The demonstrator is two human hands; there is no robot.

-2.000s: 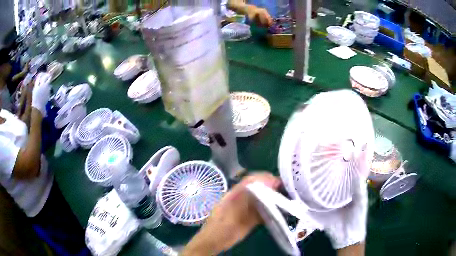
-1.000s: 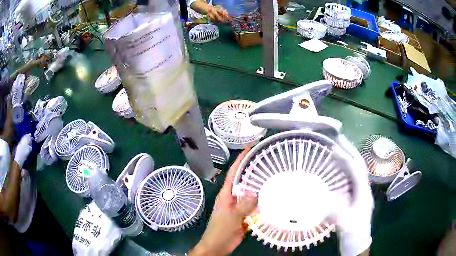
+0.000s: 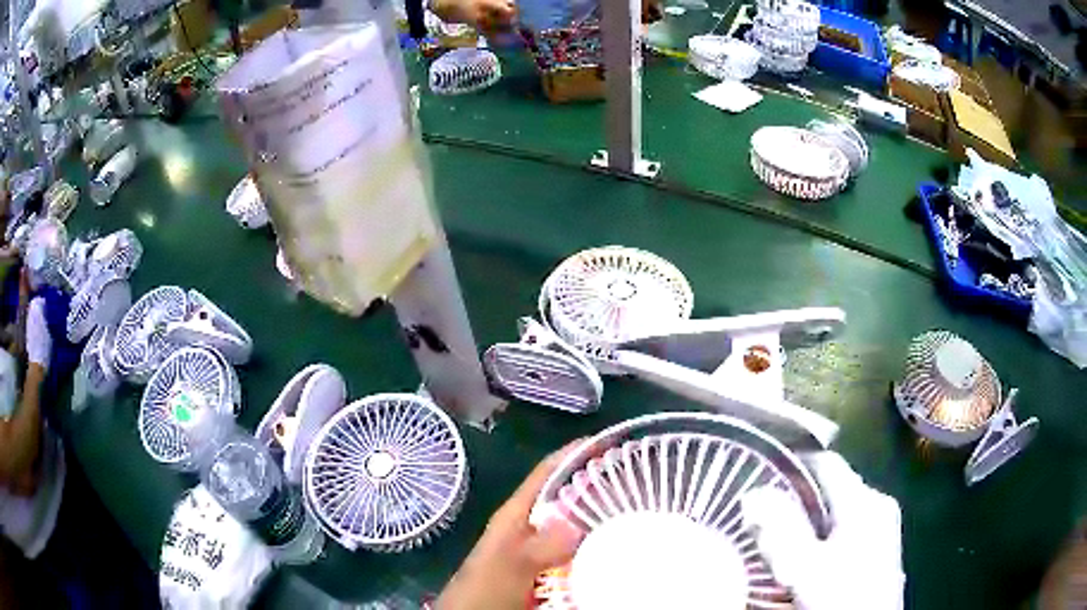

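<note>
My left hand (image 3: pixel 507 554), bare, holds a white clip fan (image 3: pixel 662 572) by the left side of its round head. My right hand (image 3: pixel 834 536), in a white glove, holds the head's right side. The slotted back with its plain solid centre faces me, and the lower part is cut off by the picture's edge. The clip base (image 3: pixel 763 363) points away from me, its jaws in an open V. Another clip fan (image 3: pixel 620 292) lies just behind it, grille up, its clip to the lower left.
Several clip fans (image 3: pixel 384 467) stand at left, with a water bottle (image 3: pixel 256 489) and a stuffed plastic bag (image 3: pixel 215 554). A metal post (image 3: pixel 447 334) carries a document sleeve (image 3: pixel 340 179). One fan (image 3: pixel 948 387) and a blue tray (image 3: pixel 966 280) are at right. People work at left and opposite.
The held fan first showed its front grille, then was turned so its back faces me. Since then it has moved lower, and its clip has swung rightward. The view has shifted too.
</note>
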